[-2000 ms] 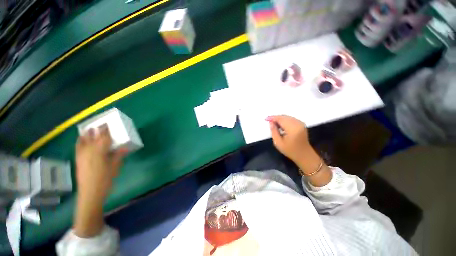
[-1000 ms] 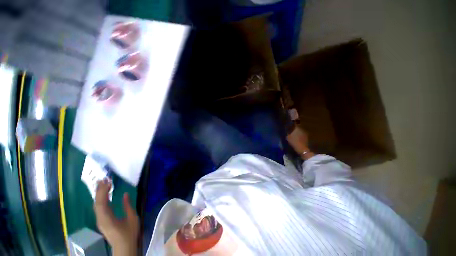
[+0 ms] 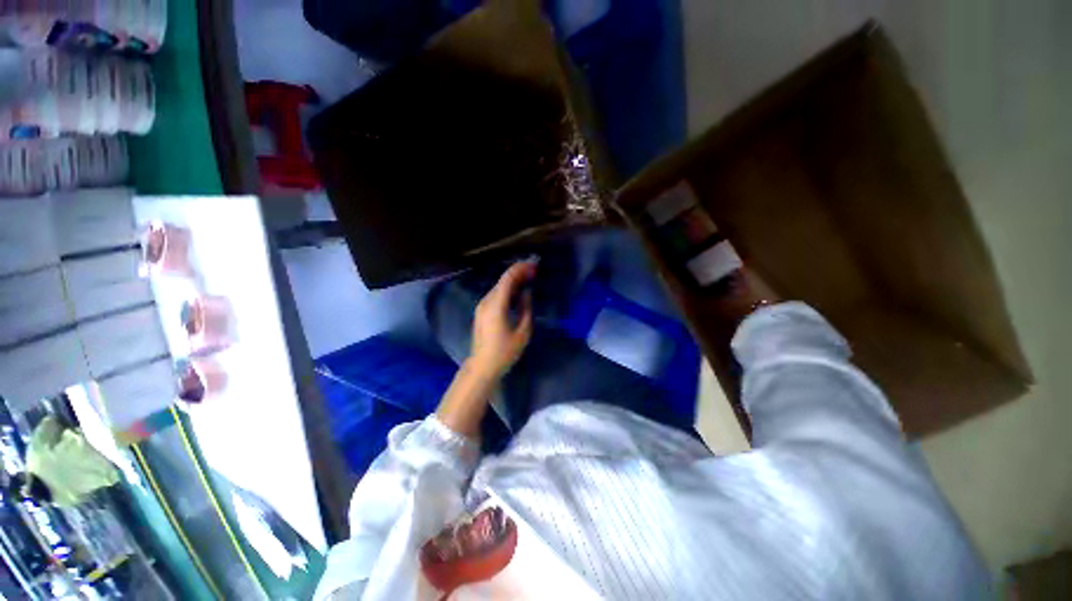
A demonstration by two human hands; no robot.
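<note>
A brown open carton (image 3: 893,258) stands at the right. Two small boxes with white faces and darker coloured sides lie along its left wall, an upper one (image 3: 674,202) and a lower one (image 3: 714,262). My right hand (image 3: 758,291) is inside this carton, at the lower box, and seems to grip it; its fingers are blurred and mostly hidden in shade. My left hand (image 3: 503,317) is over my lap, below the edge of another open carton (image 3: 435,153), with its fingers curled. Whether it holds anything small cannot be told.
The green bench (image 3: 188,141) runs down the left. On it are a white foam sheet (image 3: 253,340) with three pink-banded watches (image 3: 209,323), rows of white boxes (image 3: 118,305) and pink-white patterned stacks (image 3: 88,94). A red stool (image 3: 282,135) and blue containers (image 3: 382,382) are below.
The view has shifted towards the cartons. My left hand has left the white papers on the bench and is now over my lap. My right hand is still in the right carton, where two boxes now show.
</note>
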